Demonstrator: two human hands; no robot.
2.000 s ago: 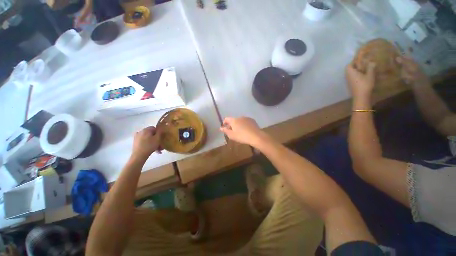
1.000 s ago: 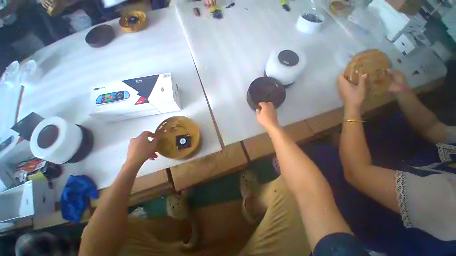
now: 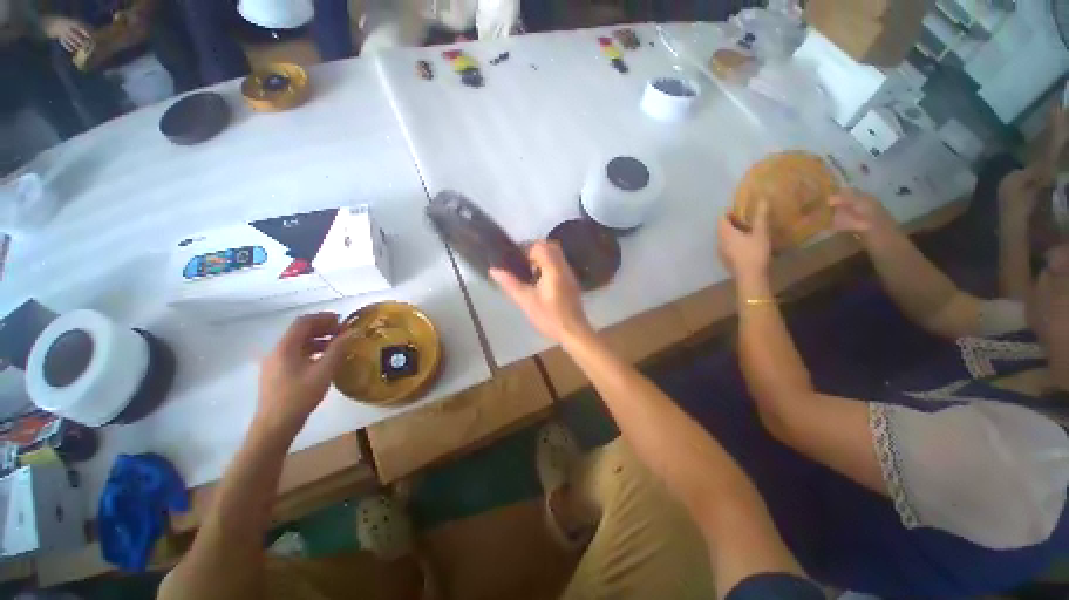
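A light wood-grain base shell (image 3: 420,373) lies hollow side up near the bench edge, with a black square centre module (image 3: 399,360) inside. My left hand (image 3: 299,358) is at its left rim; whether the fingers grip the rim is unclear. My right hand (image 3: 545,293) holds a dark wood-grain base shell (image 3: 478,238) by its edge, tilted and slightly blurred above the bench. Another dark base shell (image 3: 590,252) lies on the bench just right of my right hand, beside a white appliance body (image 3: 622,193) with a dark top.
A retail carton (image 3: 281,256) lies behind the light shell. Another white appliance body (image 3: 96,366) and a blue cloth (image 3: 137,510) are at left. At right, a neighbouring person's hands hold a light shell (image 3: 783,197). A white tub (image 3: 669,99) and small coloured parts lie farther back.
My right hand reached to the dark shells and now holds one, lifted back to the left. My left hand stays at the light shell's rim. The camera view has shifted.
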